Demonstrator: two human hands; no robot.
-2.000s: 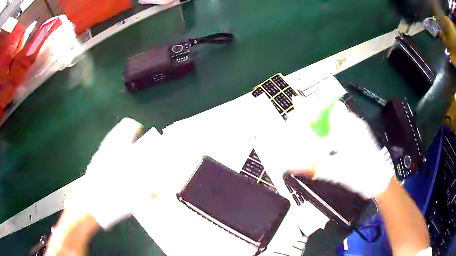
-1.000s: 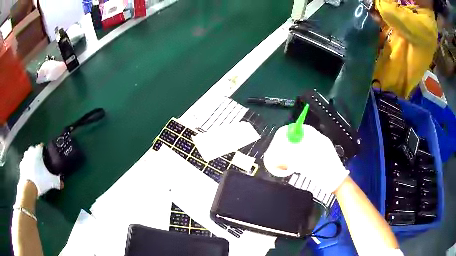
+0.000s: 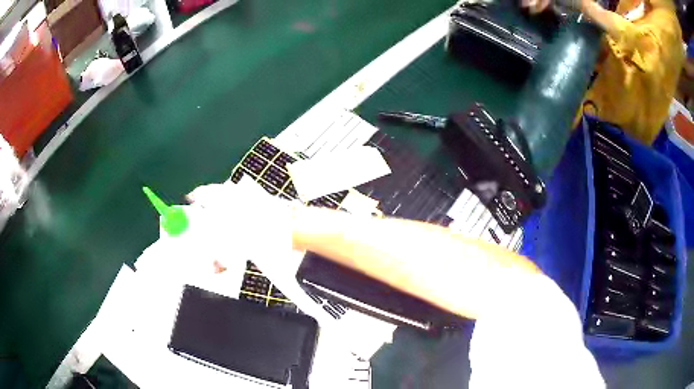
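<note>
My right hand point(image 3: 243, 224), in a white glove with bare fingertips, reaches across from the right and is closed around a white bottle with a bright green nozzle point(image 3: 175, 221). The nozzle points up and left. The bottle's body blends into the glove and paper. Below the hand, a black speaker point(image 3: 243, 334) lies on white paper point(image 3: 141, 346). Another black speaker point(image 3: 365, 289) lies partly under my right forearm. I cannot make out my left hand.
A black-and-yellow sticker sheet point(image 3: 265, 163), label strips point(image 3: 331, 137), a dark pen point(image 3: 411, 119) and a speaker with a dial point(image 3: 495, 163) lie behind my forearm. A blue crate point(image 3: 567, 251) of black speakers stands right. A person in yellow point(image 3: 639, 68) is beyond.
My right hand has moved left with the green-nozzled bottle, over the paper. My left hand and the strapped speaker it touched at the left no longer show.
</note>
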